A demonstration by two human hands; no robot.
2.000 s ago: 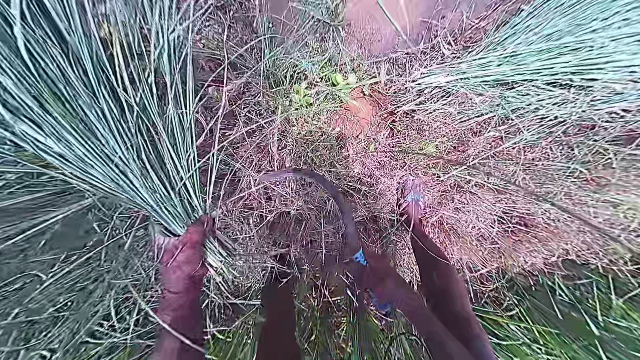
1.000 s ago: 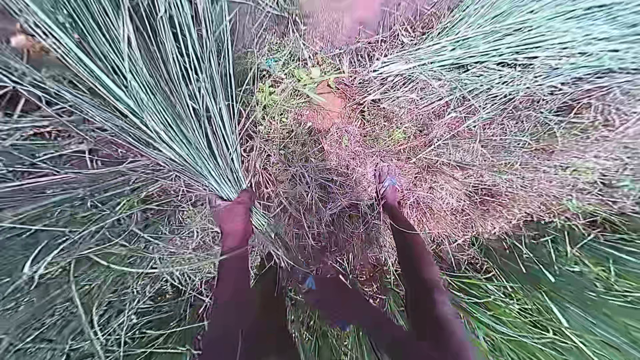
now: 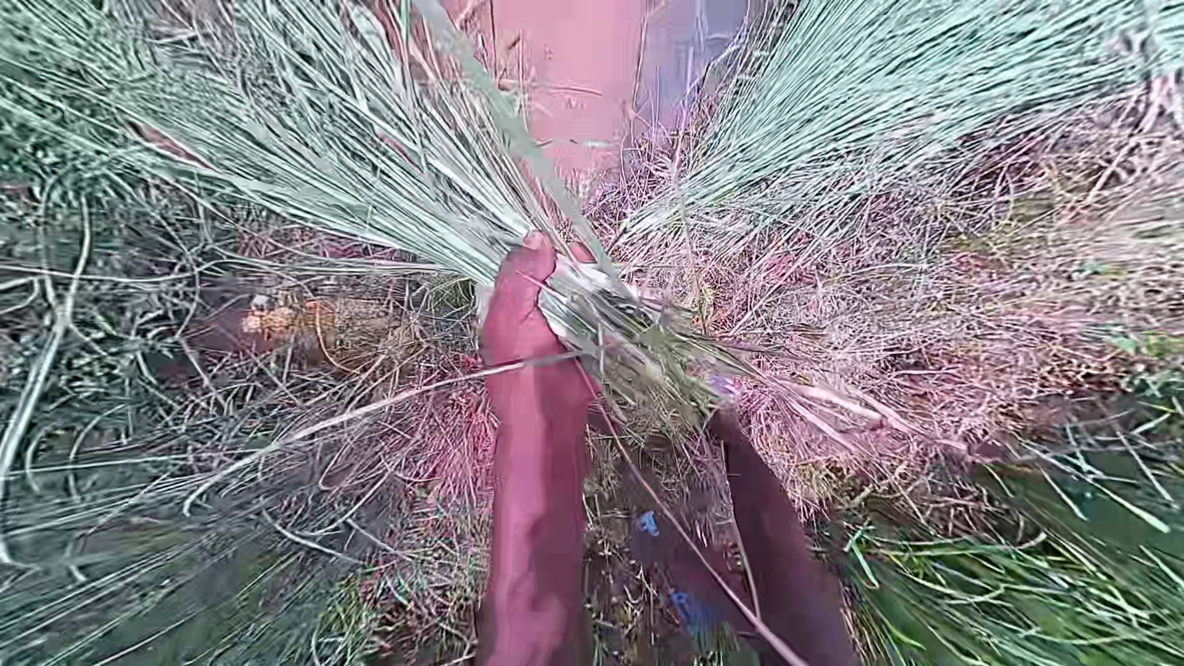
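Observation:
My left hand (image 3: 532,310) is closed around a thick bundle of long green grass stems (image 3: 398,176), near the middle of the view. The stems fan out toward the upper left, and their butt ends stick out to the lower right of the fist. Lower down, in shadow, my right hand (image 3: 671,564) is blurred around a sickle's handle with blue parts (image 3: 647,524); the curved blade cannot be made out. One of my legs (image 3: 786,555) stands right of that hand, its foot largely hidden behind the stem ends.
Another pile of cut green stems (image 3: 888,102) lies at the upper right. Muddy water or wet soil (image 3: 583,83) shows at the top. Dry stubble and straw (image 3: 906,324) cover the ground, with green grass (image 3: 1017,573) at the lower right and an orange-brown object (image 3: 287,322) at left.
My left hand has moved right and forward with the bundle, which now lies close to the pile on the right. The sickle blade, visible two seconds ago, no longer shows.

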